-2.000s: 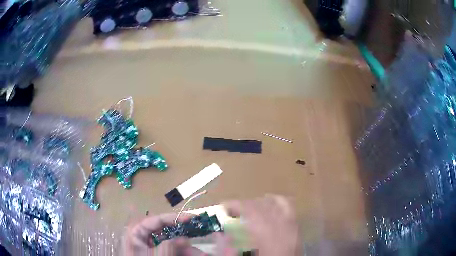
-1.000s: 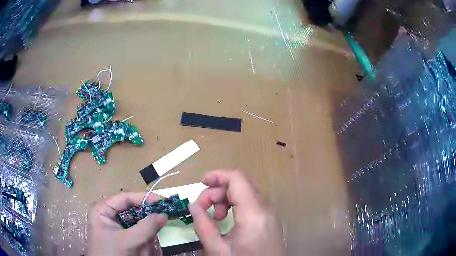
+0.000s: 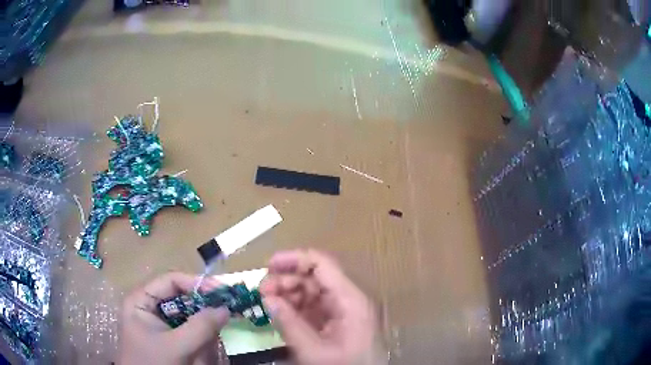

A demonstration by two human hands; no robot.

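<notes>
My left hand holds a green circuit board between thumb and fingers, low in the picture. A thin white lead wire rises from the board, blurred. My right hand is at the board's right end, its fingertips close together and blurred; whether they grip anything cannot be told. A pale backing sheet with a dark lower edge lies under the board and hands. A white strip with a black end lies just beyond. A black foam strip lies farther off, mid-table.
A pile of green circuit boards with thin wires lies at left. Beside it is a clear blister tray holding boards. Shiny clear trays stand at right. A thin pale scrap and a small dark piece lie right of the black strip.
Since the first frame the view has shifted, so the table things sit higher and farther left. Since one second ago, the board has turned slightly in my left hand and my right fingers have shifted slightly.
</notes>
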